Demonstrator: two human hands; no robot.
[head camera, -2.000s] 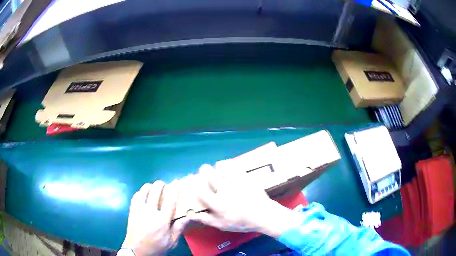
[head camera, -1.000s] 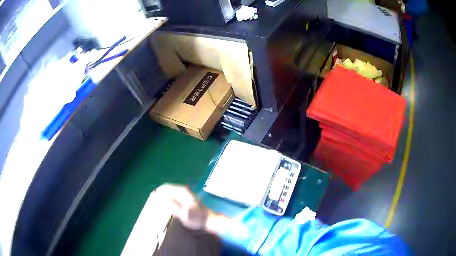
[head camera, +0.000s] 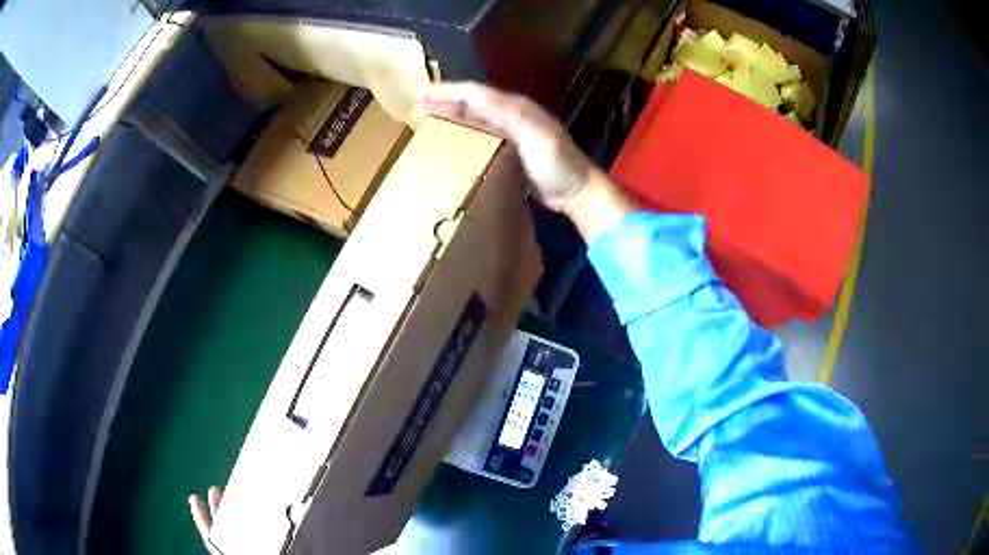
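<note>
A closed brown carton (head camera: 374, 325) with a handle slot on its narrow side and a black printed label stands on edge over the white scale (head camera: 531, 407), whose display is lit. My right hand (head camera: 521, 136) lies against the carton's far end, fingers over its top corner. My left hand (head camera: 208, 514) shows only as fingertips at the near left end of the carton; the rest is hidden behind it. Whether the carton's underside touches the scale plate is hidden.
Another closed carton (head camera: 325, 157) lies at the belt's far end beside a cardboard panel (head camera: 336, 54). A red stack (head camera: 748, 195) stands at right, before a box of yellow pieces (head camera: 737, 67). The green belt (head camera: 206, 358) runs at left. White scrap (head camera: 583, 494) lies near the scale.
The carton has come up from the lower edge to above the scale, with its handle side showing. My right hand has moved up and forward. The view has shifted, and the left fingertips now show.
</note>
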